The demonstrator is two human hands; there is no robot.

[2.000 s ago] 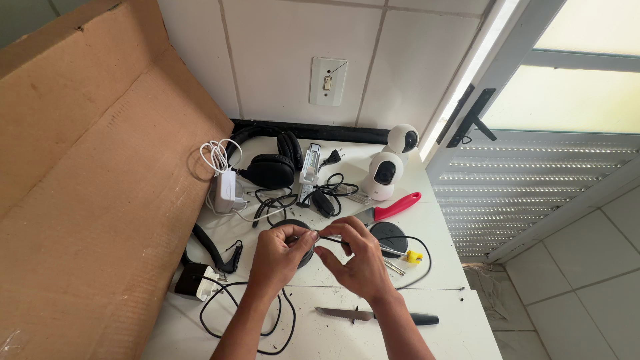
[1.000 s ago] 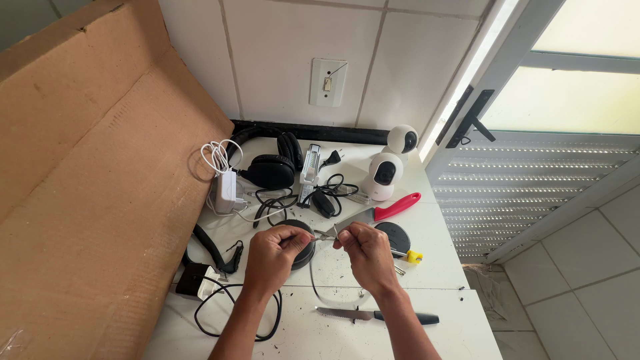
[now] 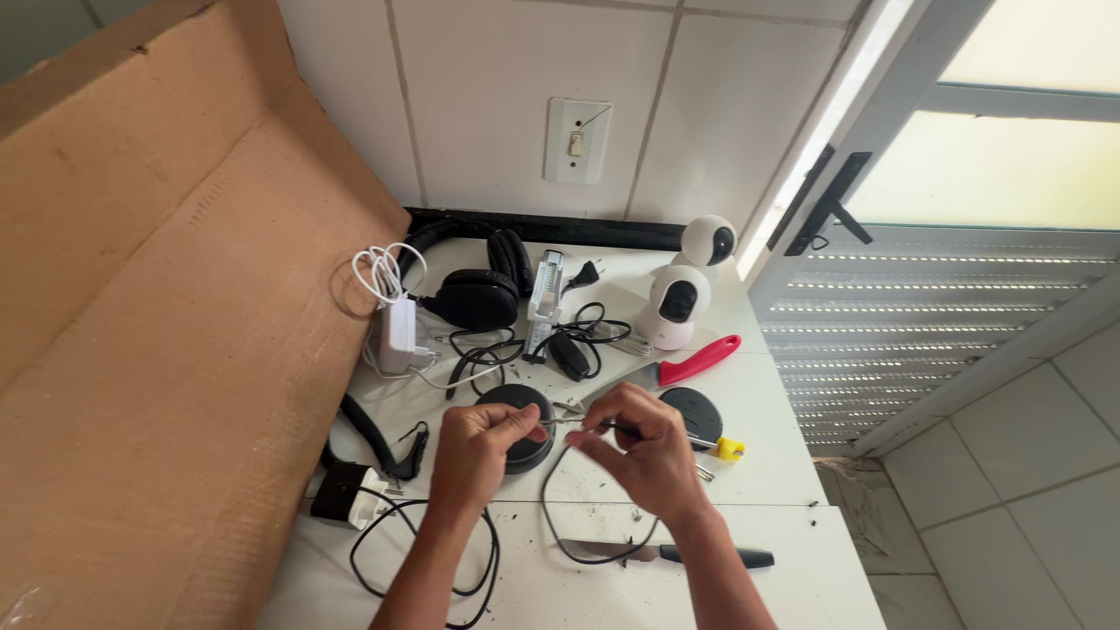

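My left hand point(image 3: 490, 437) pinches the thin, pale end of a wire between thumb and fingers, over a round black device point(image 3: 528, 446). To its right, my right hand point(image 3: 643, 442) grips the black cable point(image 3: 544, 500) where the pale wire comes out of it. The cable hangs in a loop below my right hand, across the blade of a black-handled knife point(image 3: 717, 556). Behind my right hand lies a knife with a red handle point(image 3: 702, 360), and beside it a round black disc point(image 3: 691, 411) and a yellow-tipped piece point(image 3: 730, 449).
A large cardboard box point(image 3: 184, 262) stands at the left. Toward the wall are black headphones point(image 3: 475, 297), a white power adapter point(image 3: 398, 335), a metal bracket-like part point(image 3: 546, 293), a black plug point(image 3: 584, 276) and two white cameras point(image 3: 675, 306). A black-and-white adapter point(image 3: 350, 495) lies at the lower left.
My right hand was open-fingered near the cable two seconds ago, then closed at the wire. Since one second ago it has shifted slightly right, and the cable loop now hangs farther right.
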